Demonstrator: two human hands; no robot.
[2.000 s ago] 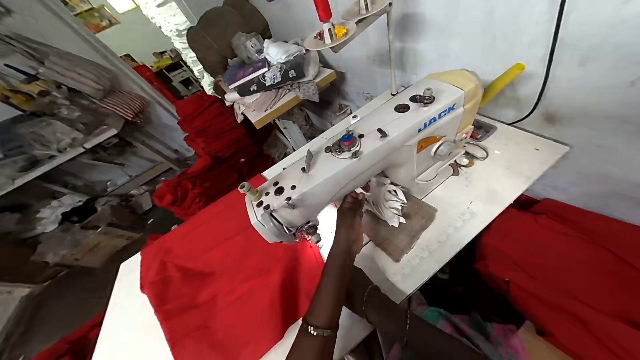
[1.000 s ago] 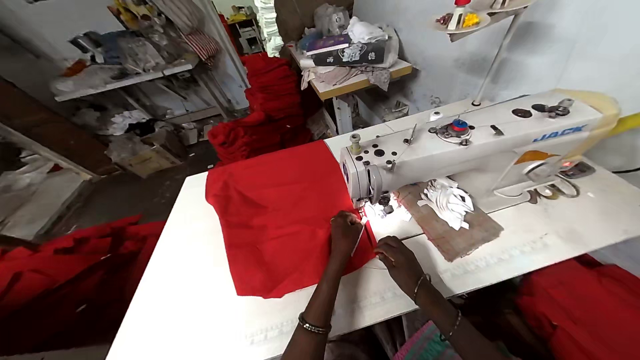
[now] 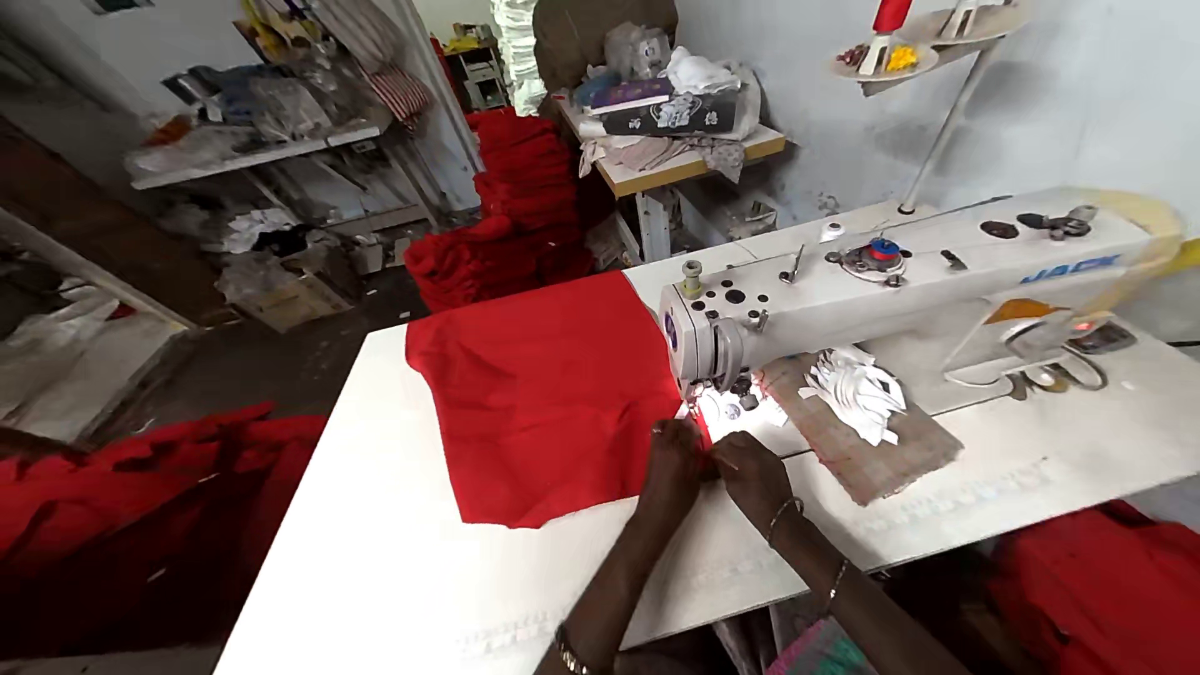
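Observation:
A white Jack sewing machine [image 3: 900, 281] stands on a white table, its lamp lighting the needle area. Red fabric [image 3: 553, 394] lies flat to the left, its right edge by the presser foot. My left hand [image 3: 675, 459] is closed on that edge just in front of the needle, with a small bit of white at the fingertips. Close beside it on the right, my right hand [image 3: 750, 473] pinches the near end of the same edge. White fabric strips [image 3: 858, 389] rest on a grey-brown cloth [image 3: 867, 459] right of the needle area.
Behind the table are a stack of red cloth [image 3: 530, 187] and a small side table [image 3: 689, 169] loaded with items. More red fabric lies at lower left [image 3: 141, 525] and lower right [image 3: 1106, 581]. A thread stand [image 3: 947, 131] rises behind the machine.
Two seconds ago my left hand was at the white strips; by one second ago both hands were at the red fabric's edge, where they remain. The view has swung considerably.

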